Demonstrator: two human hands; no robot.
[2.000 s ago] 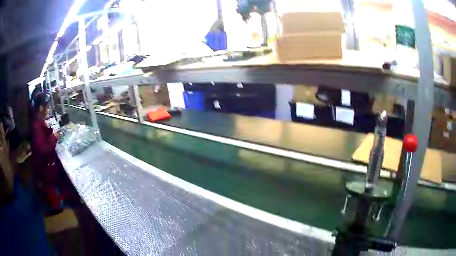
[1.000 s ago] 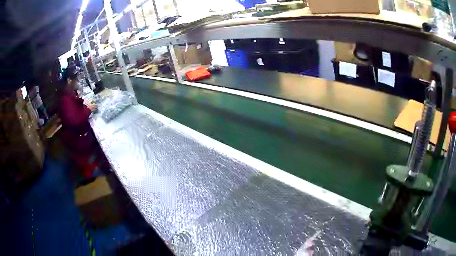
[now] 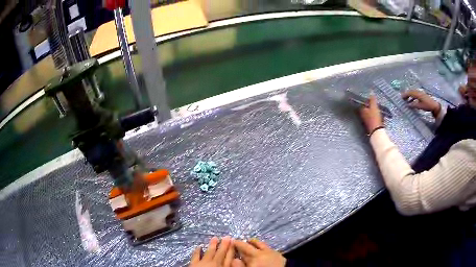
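The dark green hand press stands at the left on the bubble wrap bench cover. Its orange fixture block has two pale pads and sits above a silvery base plate. A small loose pile of teal caps lies right of the fixture. My left hand and my right hand are at the bottom edge, partly cut off, side by side and touching at the fingers. The hands rest at the bench cover's near side. No part shows in them, and whether anything is under them is hidden.
A neighbouring person's sleeve and hands are at the right, one hand at a dark flat handheld object. Pale perforated strips and more teal pieces lie there. The green conveyor runs behind, with a brown cardboard sheet beyond.
The view has swung right and down. The press has moved from the right side to the left, and the fixture, teal pile, neighbouring person and my hands have come into view.
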